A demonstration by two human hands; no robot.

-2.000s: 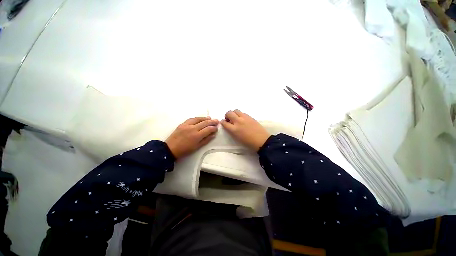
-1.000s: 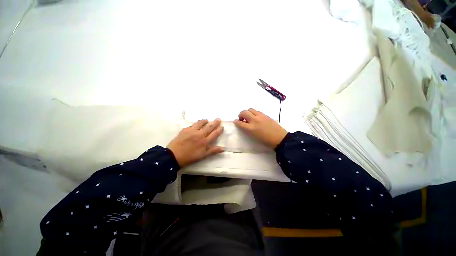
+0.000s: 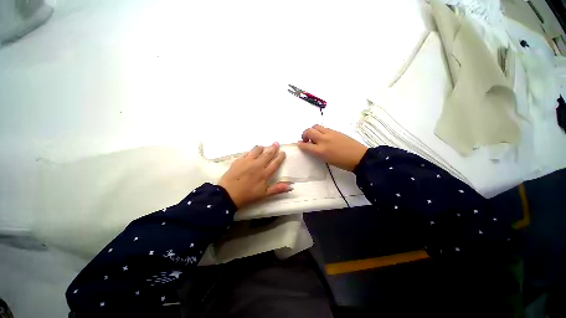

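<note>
A cream garment body panel lies along the table's near edge, with part hanging over my lap. My left hand lies flat on its strap, fingers spread and pressing the cloth. My right hand pinches the strap's far edge near its end between thumb and fingers. The edge stitching shows as a thin line left of my left hand. Thread snips with dark red handles and metal blades lie open on the table beyond my right hand.
A stack of folded cream panels lies at the right. A beige fabric piece is draped beside it. White crumpled cloth lies at the far right. A dark cord runs from the snips to the table's near edge. A clear bag-like thing shows at top left.
The view has turned right, so the table things appear shifted left. My left hand has flattened over the strap; my right hand has moved farther from it along the edge. The cord's near length now shows.
</note>
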